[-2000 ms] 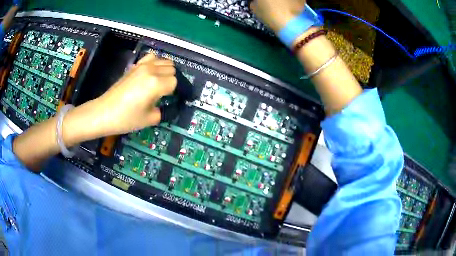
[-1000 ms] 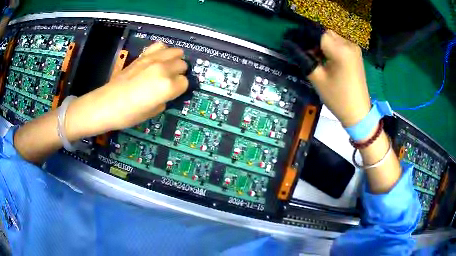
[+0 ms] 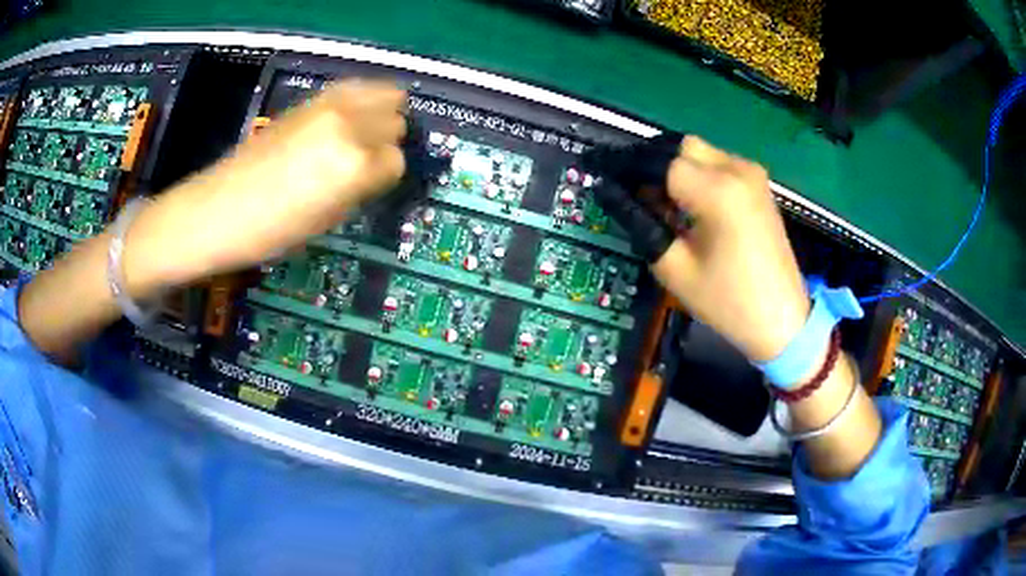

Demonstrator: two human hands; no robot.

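A black carrier (image 3: 506, 452) with white print holds green circuit boards (image 3: 422, 308) in rows, dotted with white and red parts. My left hand (image 3: 326, 146) is over its upper left, fingers curled, tips in black covers at the left edge of a top-row board. It is blurred, and I cannot tell if it holds a part. My right hand (image 3: 720, 231), with black-covered fingertips and a light blue wrist band (image 3: 812, 338), is over the top right board and partly hides it. Whether its fingertips hold anything is hidden.
A bin of yellow components (image 3: 743, 39) stands on the green bench (image 3: 473, 51) at the top. Other carriers lie left (image 3: 84, 146) and right (image 3: 939, 371). A dark flat rectangle (image 3: 720, 383) lies right of the middle carrier. A blue cord (image 3: 988, 191) hangs at the right.
My right hand has come from the bins at the top down to the carrier's top right. My left hand stays over the upper left. The carriers have shifted slightly left in view.
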